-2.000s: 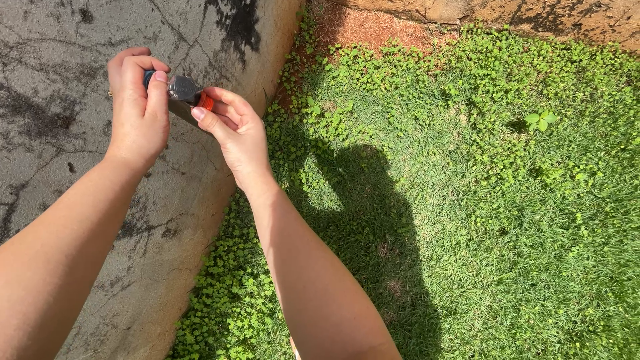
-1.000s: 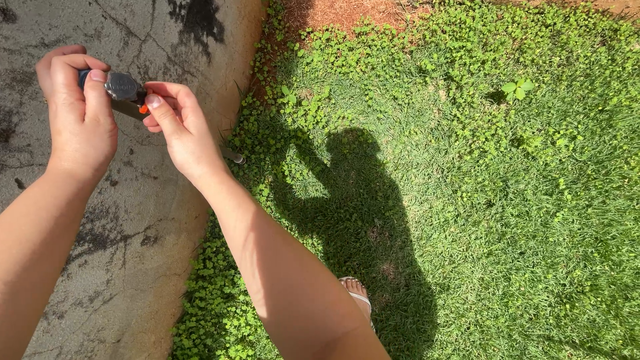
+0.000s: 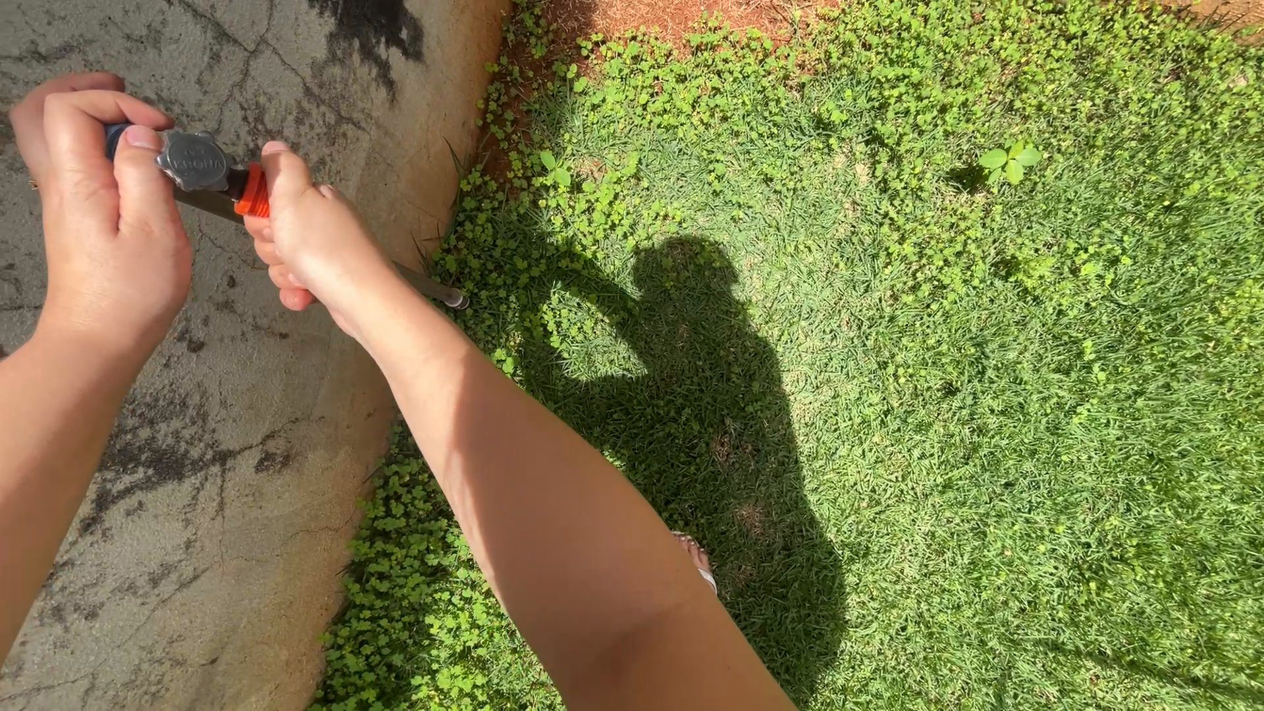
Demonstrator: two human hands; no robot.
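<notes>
A fitting that looks like an outdoor tap, with a round grey embossed cap (image 3: 196, 161), shows at upper left. My left hand (image 3: 109, 197) curls around its dark blue part, the thumb beside the cap. On the cap's other side my right hand (image 3: 301, 222) grips the ribbed orange collar (image 3: 254, 191), thumb on top and fingers folded below. From beneath the fitting a grey tube (image 3: 430, 284) slants down to the right, partly behind my right hand and wrist, with a pale end at the edge of the plants. How the tube joins the fitting is hidden.
A cracked, stained concrete slab or wall (image 3: 286, 375) fills the left side. Grass (image 3: 987, 444) with low clover-like plants (image 3: 415, 592) borders it, and reddish soil (image 3: 681, 15) lies at the top. A sandalled foot (image 3: 699, 558) shows past my right forearm.
My right hand has shifted from a fingertip pinch at the orange collar to a fuller grip with the fingers folded under. My left hand stays at the blue part. The view has moved somewhat.
</notes>
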